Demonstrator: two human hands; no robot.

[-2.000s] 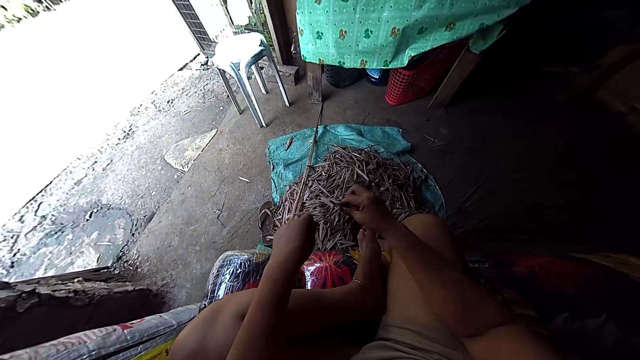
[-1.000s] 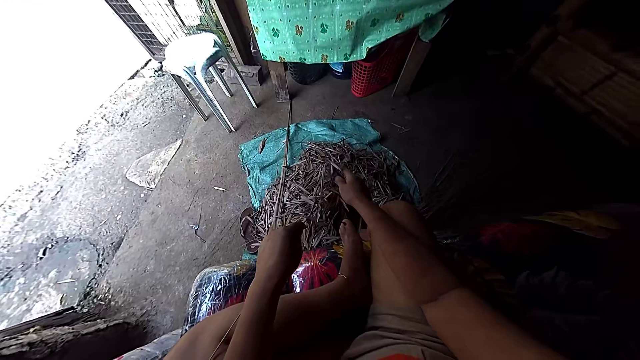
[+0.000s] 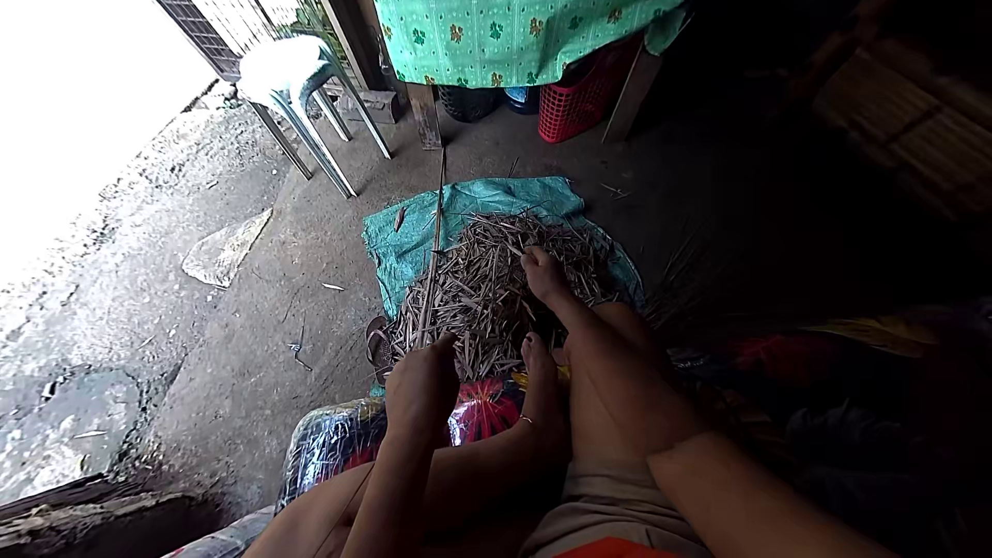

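My left hand is closed around the near end of a long thin bundle of dry stalks, which runs away from me towards a table leg. My right hand is over the heap of short dry plant pieces, its thumb and fingers together; whether a piece is between them is too small to tell. The heap lies on a teal woven sack on the floor. My bare foot rests at the heap's near edge.
A pale plastic stool stands at the upper left. Ahead is a table with a green patterned cloth and a red plastic basket beneath it. A slipper lies left of the heap. The right side is very dark.
My right hand has moved from close to my left hand, near my foot, to farther out over the heap. My left hand stays at the near end of the stalks.
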